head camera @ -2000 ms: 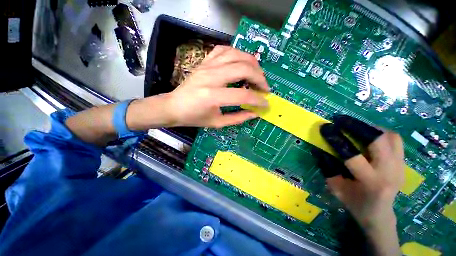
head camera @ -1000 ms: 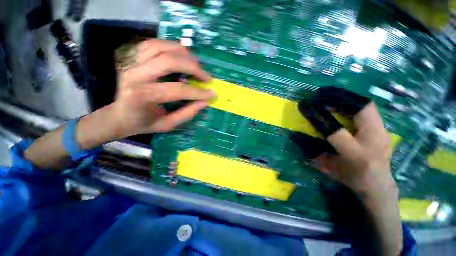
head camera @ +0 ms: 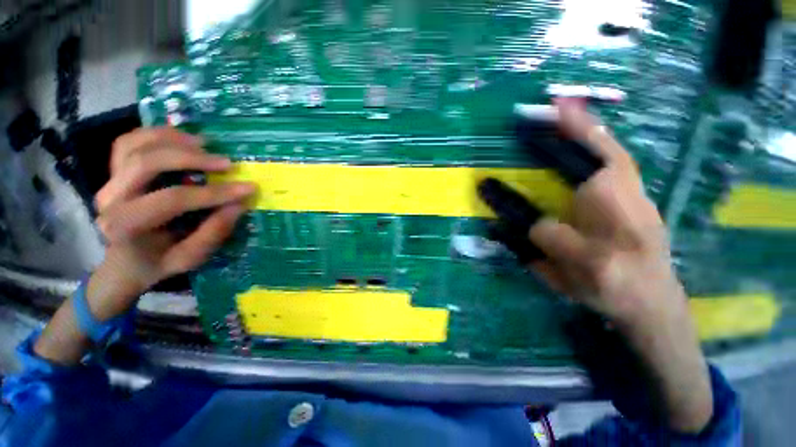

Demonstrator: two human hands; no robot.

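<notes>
A long yellow strip [head camera: 367,189] lies across the green circuit board [head camera: 489,301]. My left hand [head camera: 170,205] has its fingertips on the strip's left end. My right hand [head camera: 589,201], with black finger cots, is over the right part; a black-covered fingertip touches the strip and the other fingers are spread above it. Whether the right hand grips it cannot be told. A shorter stepped yellow strip [head camera: 340,316] lies on the board nearer me. The picture is blurred by motion.
A dark bin [head camera: 96,140] stands left of the board, partly behind my left hand. A silver rail [head camera: 393,380] runs along the board's near edge. More yellow strips [head camera: 758,206] lie at the right. Dark items sit at the far left.
The view has turned and shifted, so the strips now look level and further left. My right fingers, earlier closed around the long strip, are more spread. My left hand stays at its left end.
</notes>
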